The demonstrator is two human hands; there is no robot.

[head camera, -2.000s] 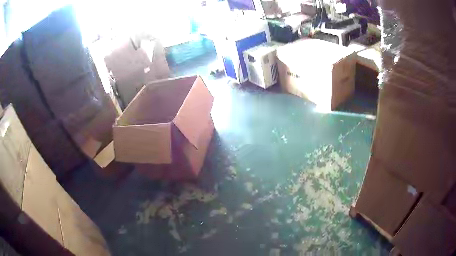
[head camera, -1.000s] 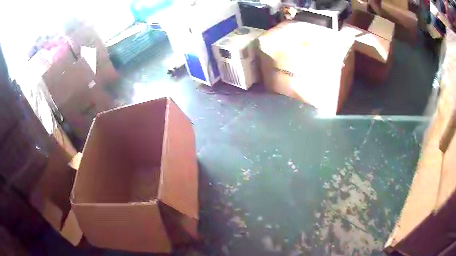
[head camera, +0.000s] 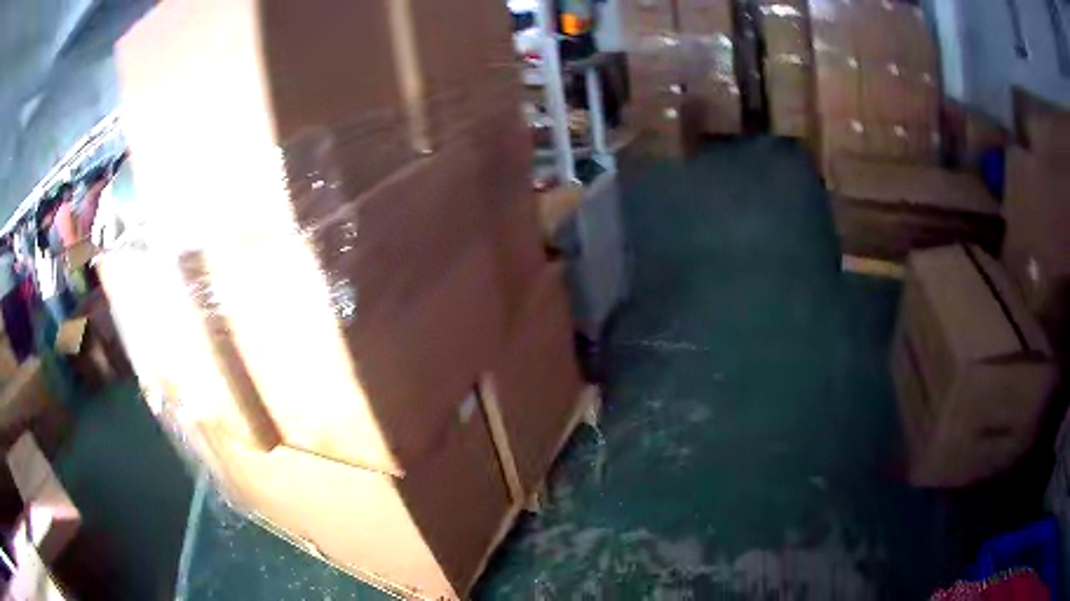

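Observation:
No hand shows in the view. Nearest in front stands a tall stack of stretch-wrapped cartons (head camera: 434, 270), brown, with shiny film and a strongly lit left side. Its base is on the green floor. To the right, a brown carton (head camera: 968, 364) stands on the floor with a dark line along its top. The view is slightly blurred.
Stretch-wrapped cartons (head camera: 874, 88) stand at the back. A low pile of brown cardboard (head camera: 915, 206) lies before them. A grey panel (head camera: 601, 252) stands behind the near stack. A blue object (head camera: 1018, 554) is at bottom right. Boxes and blurred people are at far left.
The view has swung to the right. The open carton has left the picture. The wrapped stack from the right edge now fills the left centre, and the back area with cartons has come into view.

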